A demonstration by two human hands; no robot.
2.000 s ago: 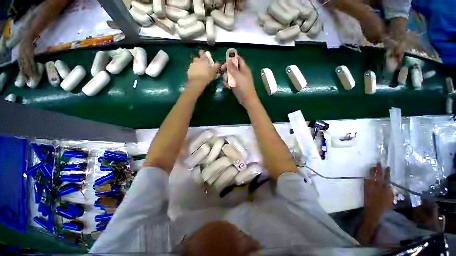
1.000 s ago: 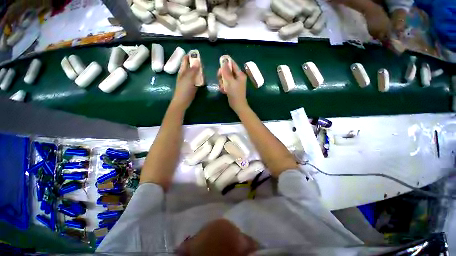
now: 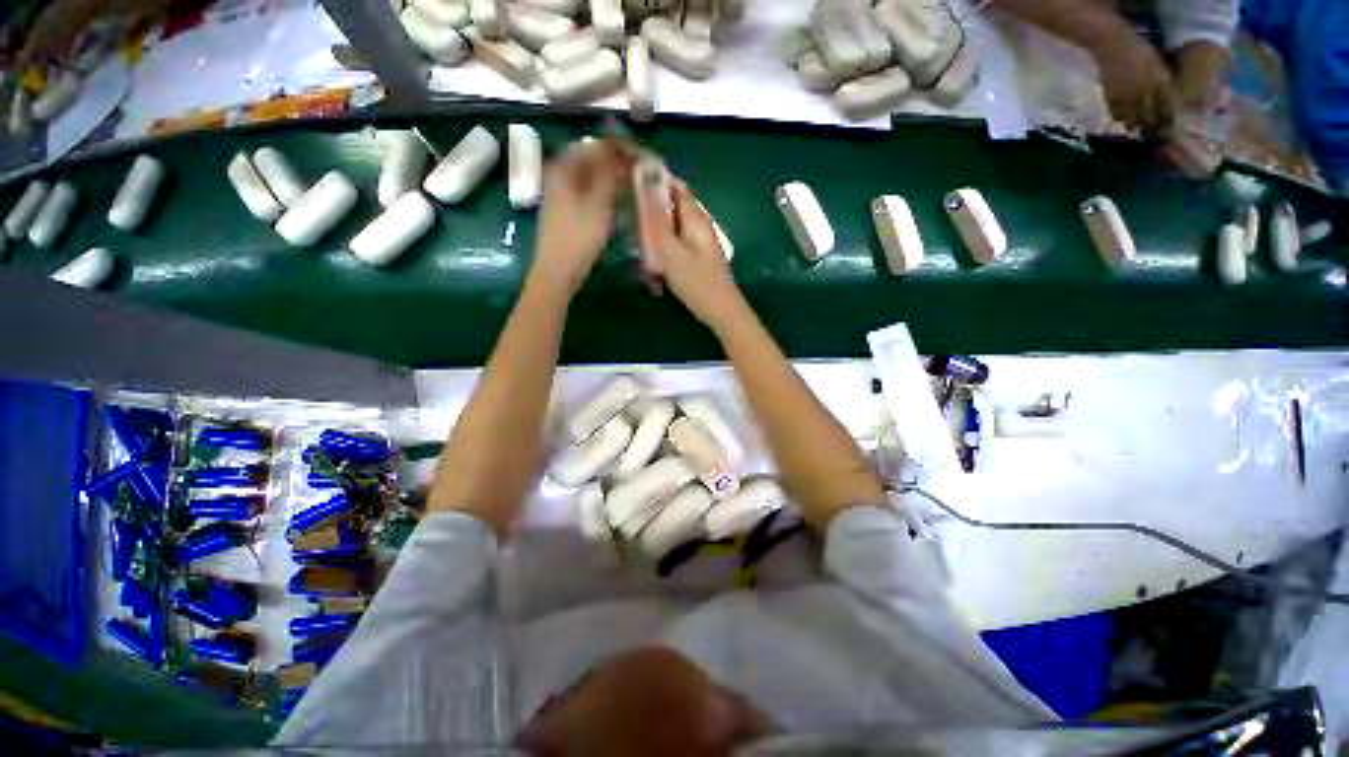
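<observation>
My right hand [image 3: 692, 252] is shut on an off-white plastic-cased unit [image 3: 653, 222], held upright over the dark green conveyor belt [image 3: 488, 303]. My left hand [image 3: 580, 207] is just left of it, blurred, with its fingers near the unit's top end; whether it holds anything cannot be told. Part of another unit [image 3: 721, 234] shows behind my right hand. More units [image 3: 806, 222] lie on the belt on both sides. A pile of units [image 3: 648, 488] lies on the near bench between my forearms, beside yellow-and-black-handled pliers [image 3: 747, 550].
Blue cells with circuit boards [image 3: 222, 510] lie in rows at left, beside a blue bin [image 3: 42, 518]. A white strip [image 3: 913, 396], small dark-blue parts [image 3: 968, 414] and a cable [image 3: 1065, 525] are at right. Beyond the belt are heaped units [image 3: 577, 67] and another person's hands [image 3: 1139, 89].
The belt units have shifted right. My left hand, which held a unit a second ago, has moved close to my right hand and is blurred. The other person's hand at lower right is gone since two seconds ago.
</observation>
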